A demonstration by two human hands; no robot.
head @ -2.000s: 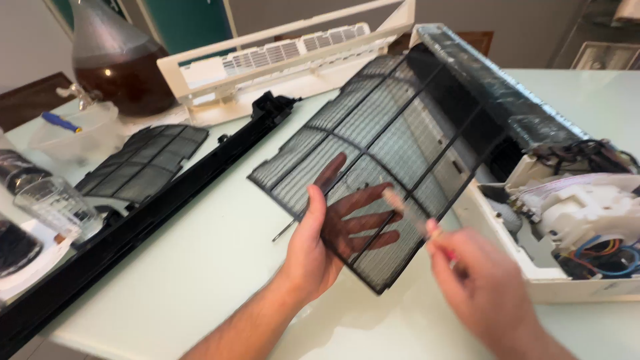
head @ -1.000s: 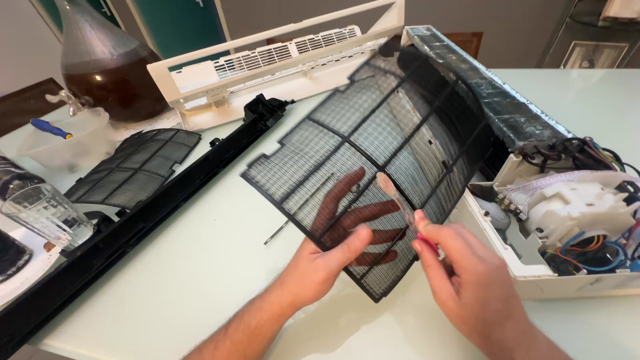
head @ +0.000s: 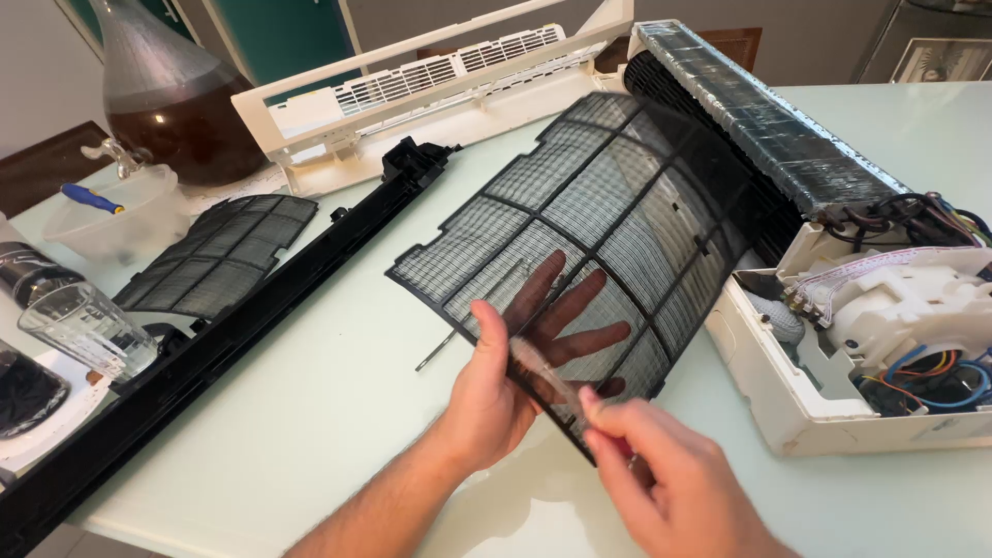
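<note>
My left hand point(head: 496, 380) holds a black-framed mesh air filter point(head: 573, 225) tilted up over the table, thumb at its near left edge and fingers spread behind the mesh, showing through. Pinched in my right hand point(head: 659, 465) is a slim brush point(head: 546, 372) with a pale tip and a reddish handle, partly hidden by my fingers. The brush tip lies over the filter's near edge, close to my left thumb. Under the filter, a thin metal rod point(head: 435, 350) pokes out onto the table.
At right lies an opened air conditioner unit point(head: 814, 418) with exposed wires and a finned coil point(head: 767, 116). A white front frame point(head: 465, 93) stands behind. Leftward are a long black plastic part point(head: 256, 310), another mesh filter point(head: 225, 252), a drinking glass point(head: 89, 329), a plastic bowl point(head: 116, 225) with a screwdriver point(head: 91, 198), and a large jug point(head: 178, 116).
The brush in my right hand has moved down the mesh to the filter's near edge. My left thumb now points up, and my left fingers are spread wider than one second ago.
</note>
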